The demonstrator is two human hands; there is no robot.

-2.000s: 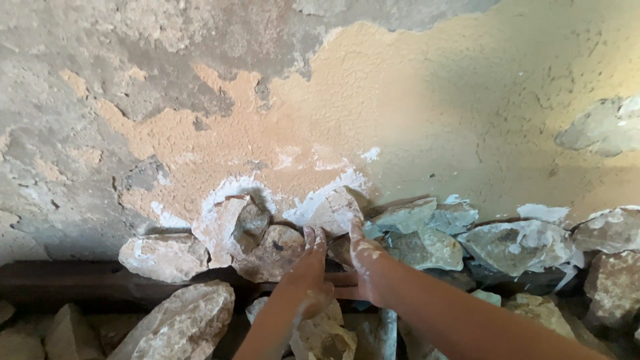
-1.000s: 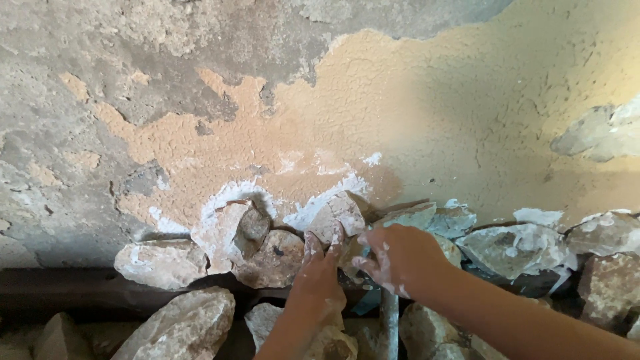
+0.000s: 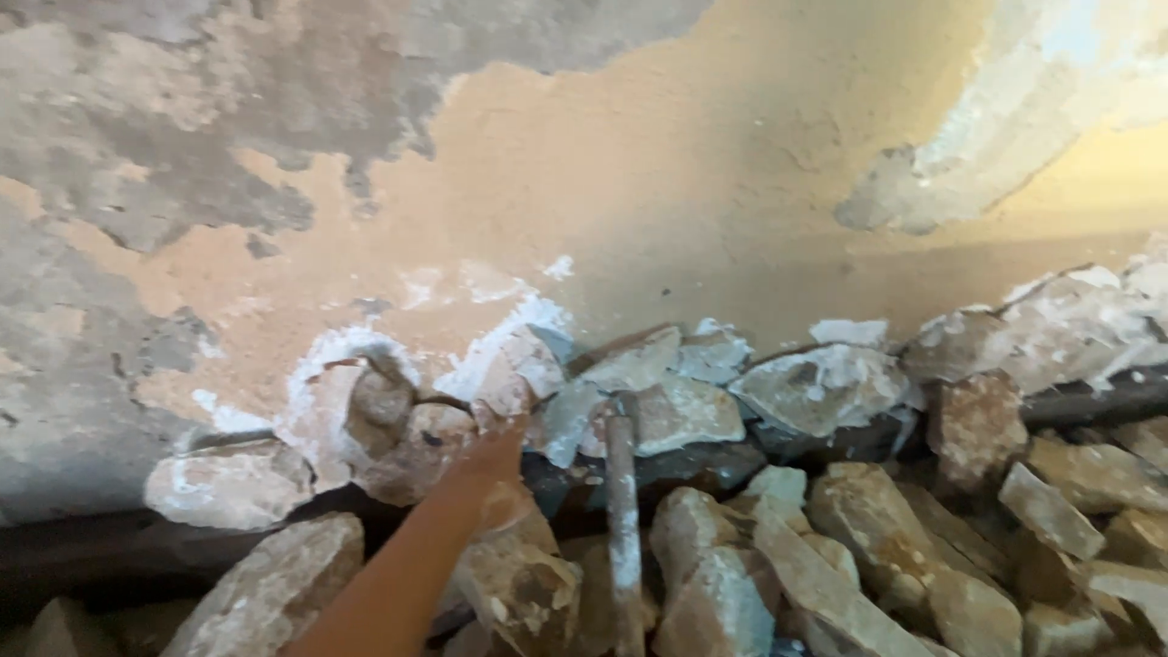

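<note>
My left hand [image 3: 500, 422] reaches up from the bottom and holds a whitish, rounded stone [image 3: 520, 370] by its lower face, against the wall. White paste [image 3: 534, 315] surrounds the top of that stone. Left of the hand, a brown stone [image 3: 429, 443] and a paste-edged stone [image 3: 333, 411] sit close together in the same row. Just right of the hand, a long tool handle [image 3: 623, 520] smeared with white stands nearly upright among the stones; its kind is unclear. My right hand is out of view. Blur hides the left fingertips' detail.
Behind the stones rises a wall [image 3: 593, 201] with peeling tan plaster and grey patches. Flat stones [image 3: 821, 388] line its base to the right, above a dark ledge [image 3: 82, 557]. Rough loose stones [image 3: 867, 520] fill the lower right; a long one [image 3: 274, 584] lies lower left.
My right hand, beside the left one in both earlier frames, has gone out of view. The left hand stays at the same stone. The view has shifted to the right.
</note>
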